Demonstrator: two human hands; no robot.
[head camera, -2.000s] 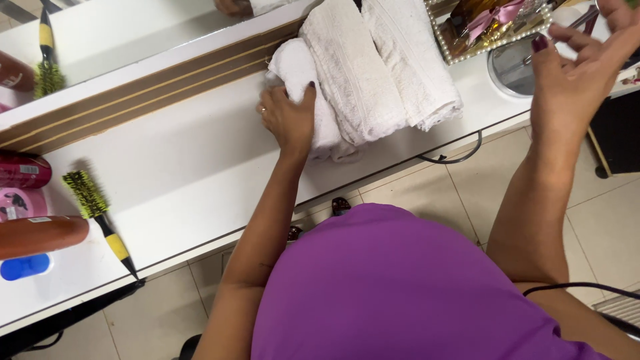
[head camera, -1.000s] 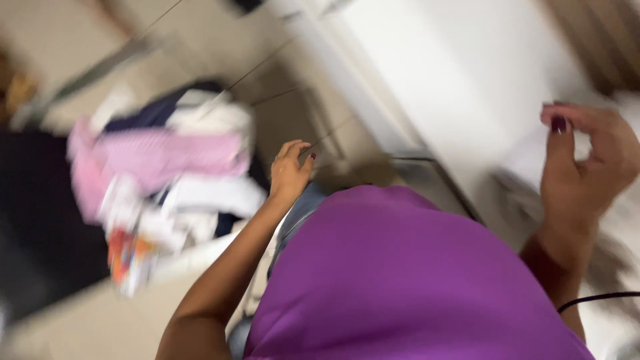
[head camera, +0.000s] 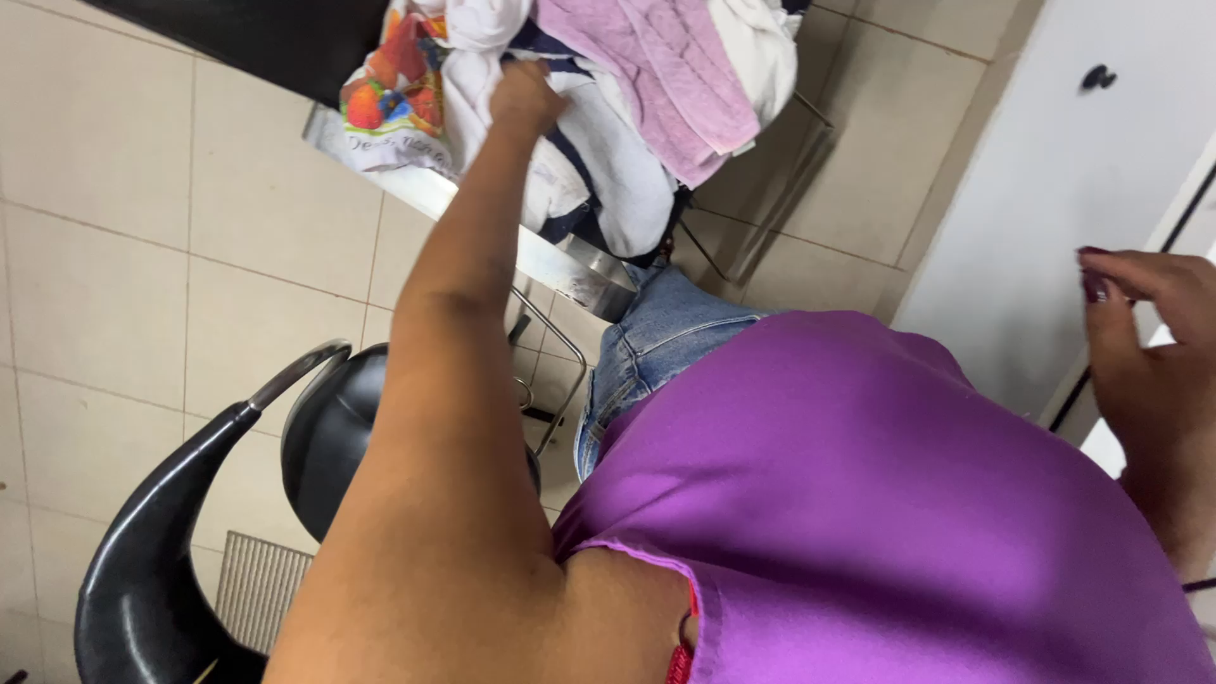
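Observation:
A heap of towels and cloths lies at the upper middle of the head view. My left hand (head camera: 525, 97) reaches into it, touching white cloth; its fingertips are blurred and partly hidden, so its grip cannot be told. A pink towel (head camera: 655, 71) lies to the right of that hand, and a white towel (head camera: 613, 152) hangs just below and right of it. On the hand's left is a white cloth printed with fruit (head camera: 394, 90). At the right edge my right hand (head camera: 1145, 323) is raised, fingers bent and apart from the thumb, holding nothing visible.
The heap rests on a surface with a white edge (head camera: 418, 190). A black chair (head camera: 337, 442) with a curved armrest (head camera: 142, 532) stands at lower left, beside a floor grate (head camera: 261, 589). A white cabinet front (head camera: 1026, 209) with a dark knob (head camera: 1098, 78) is on the right.
The view has swung from the white counter to the heap of cloths. My left hand, earlier on a rolled white towel on the counter, is now at the heap.

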